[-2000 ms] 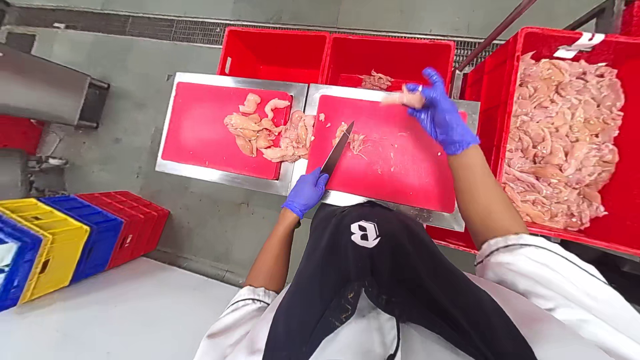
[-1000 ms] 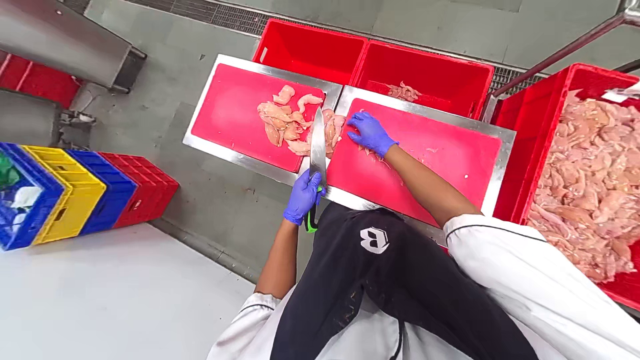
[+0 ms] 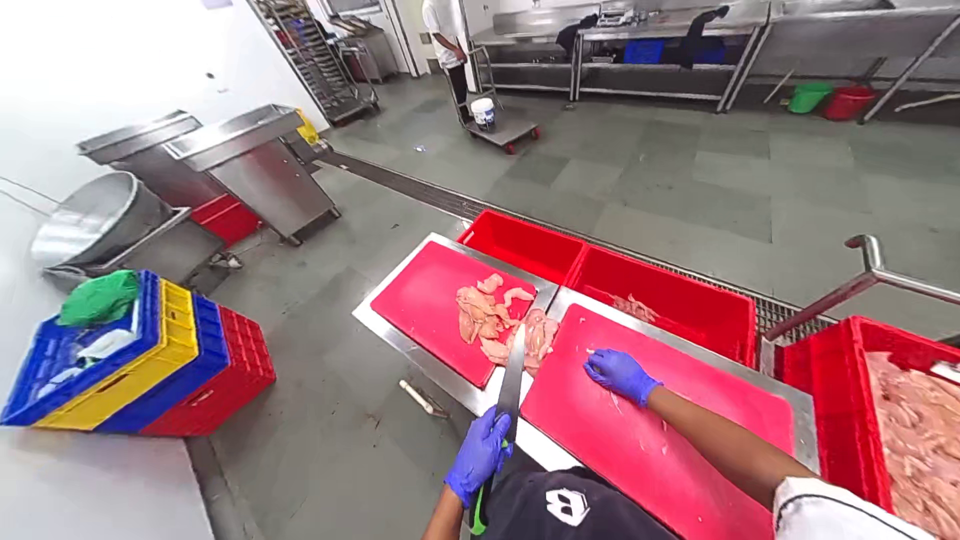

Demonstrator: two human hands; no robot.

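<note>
My left hand [image 3: 478, 454], in a blue glove, grips a large knife [image 3: 513, 379] with a green-and-black handle; its blade points away from me, over the gap between two red cutting boards. My gloved right hand [image 3: 621, 375] rests low over the right cutting board [image 3: 697, 442], fingers curled; whether it holds a small scrap is hard to tell. Small bits of meat lie near it. Pieces of raw chicken [image 3: 484, 311] are heaped on the left cutting board [image 3: 420, 296], and more chicken [image 3: 540, 334] bridges the gap beside the blade tip.
Two red crates [image 3: 667, 292] stand beyond the boards, the right one holding some scraps. A red crate [image 3: 832, 405] full of raw chicken is at the right, near a metal rail [image 3: 870, 274]. Stacked crates [image 3: 225, 375] stand left. A person [image 3: 450, 56] stands by a trolley [image 3: 502, 131].
Two seconds ago my right hand was raised at the board's far right with a piece of meat; it is now low over the board. The knife has swung outward. The view has tilted up.
</note>
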